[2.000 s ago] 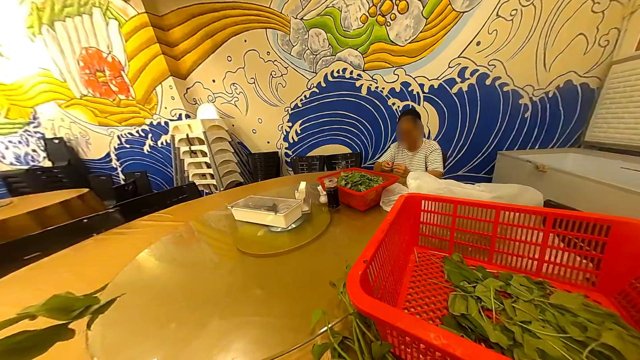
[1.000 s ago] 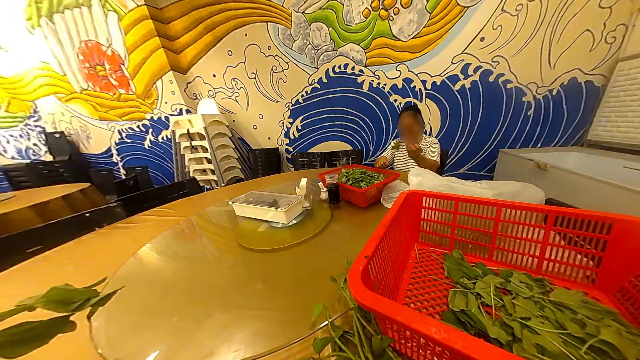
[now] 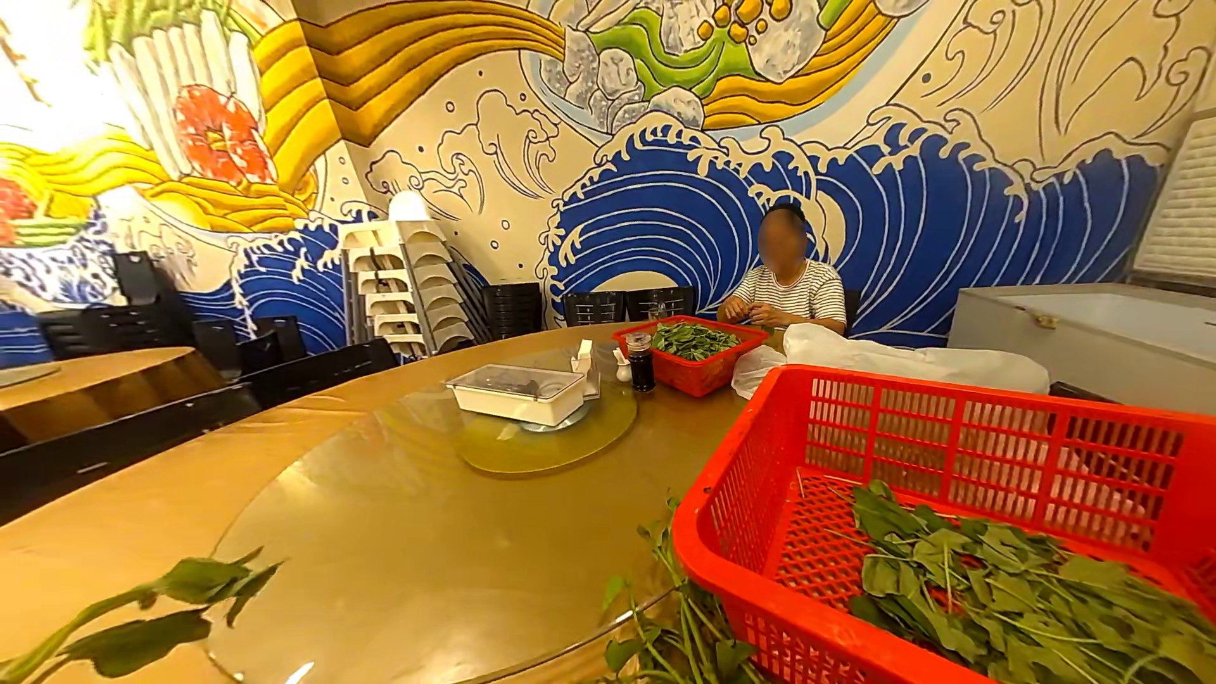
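Neither of my hands shows in the head view. A large red plastic basket [image 3: 836, 627] stands at the lower right with leafy green stems [image 3: 1007, 579] lying in it. Against its left side, more leafy stems [image 3: 689, 627] rest at the table's near edge, their lower part cut off by the frame. At the lower left, a green sprig [image 3: 142, 636] reaches in from the frame's edge; what bears its stem is hidden.
A glass turntable [image 3: 541, 461] on the round table holds a white lidded box [image 3: 518, 394]. Behind it are a dark sauce bottle [image 3: 642, 366], a smaller red basket of greens [image 3: 698, 380] and a white plastic bag [image 3: 912, 359]. Across the table sits a person [image 3: 788, 275].
The person across the table has lowered their raised hand, and both of their hands are now together behind the small basket. The large basket and the sprig look unchanged.
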